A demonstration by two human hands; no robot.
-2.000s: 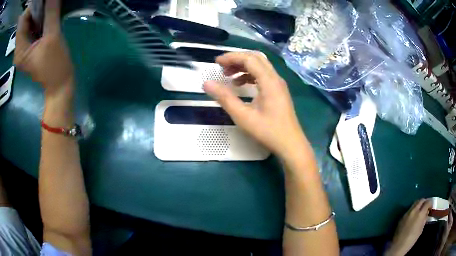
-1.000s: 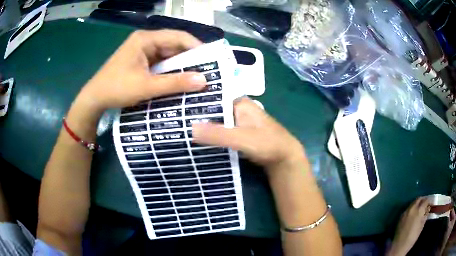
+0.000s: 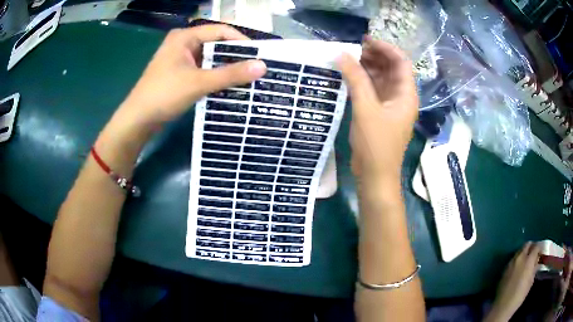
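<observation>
A white label sheet (image 3: 261, 151) with three columns of small black labels hangs from both hands over the green bench. My left hand (image 3: 201, 78) pinches its upper left part, thumb on the front. My right hand (image 3: 383, 94) holds its upper right corner between thumb and fingers. A few label places along the top edge are bare white. A white front housing (image 3: 328, 176) lies behind the sheet; only its right end shows and the rest is hidden.
Two white housings (image 3: 447, 201) lie overlapped at right, one with a dark window. Clear plastic bags (image 3: 496, 119), one with small off-white parts (image 3: 399, 25), lie upper right. Dark strips (image 3: 333, 25) lie at the far edge. More housings (image 3: 36, 36) lie far left. Another person's hands (image 3: 518, 283) hold a small white item.
The label sheet, absent from the bench centre two seconds ago, is now held up there. Since one second ago it has moved right and straightened, and my right hand has shifted to its top right corner.
</observation>
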